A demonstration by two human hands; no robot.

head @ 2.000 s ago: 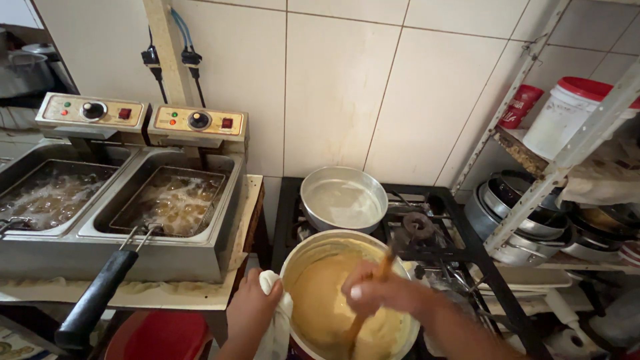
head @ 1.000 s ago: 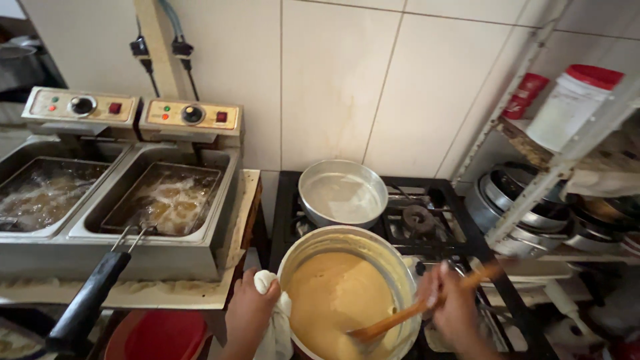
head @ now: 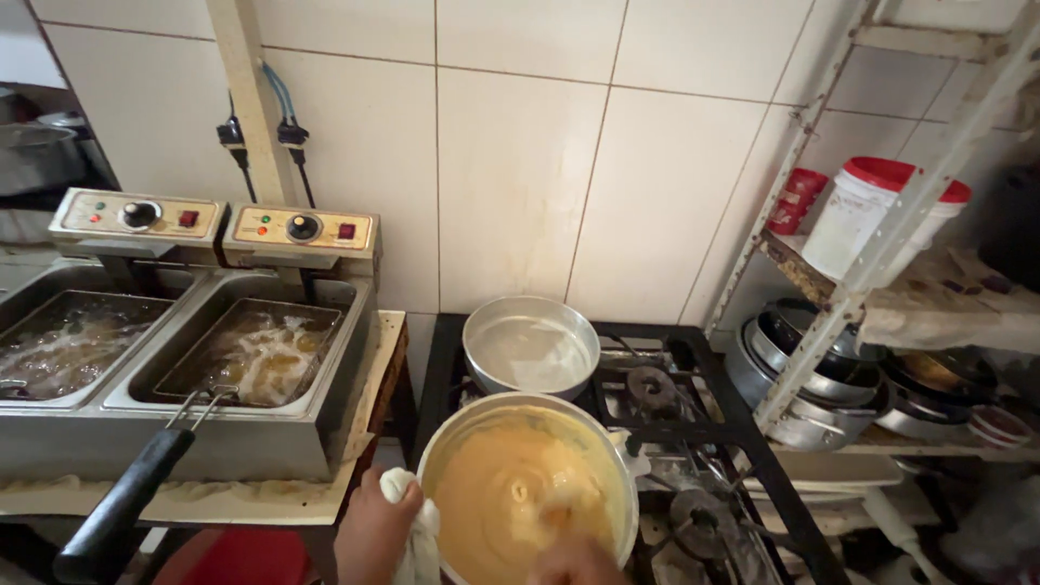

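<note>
A large aluminium pot (head: 631,520) of thick yellow-orange batter or cream stands on the front of a black gas stove (head: 780,496). My left hand (head: 375,528) grips a white cloth (head: 418,540) against the pot's left side; the handle under it is hidden. Over the pot's near right part, my right hand (head: 575,562) is blurred and closed on a wooden spoon (head: 556,513), whose lower part dips into the mixture. Behind the pot, touching or nearly touching it, sits a round aluminium pan (head: 532,345) with a pale content.
At left, a double electric fryer (head: 244,447) bubbles with oil; a basket's black handle (head: 126,504) juts toward me. Below is a red container (head: 248,559). Right of the stove, a rusty metal rack (head: 861,284) holds stacked pots (head: 812,418) and a white bucket (head: 853,215) with a red lid.
My right hand has swung the spoon from the pot's right side back over the mixture, toward the near edge. My left hand stays on the cloth at the pot's left side.
</note>
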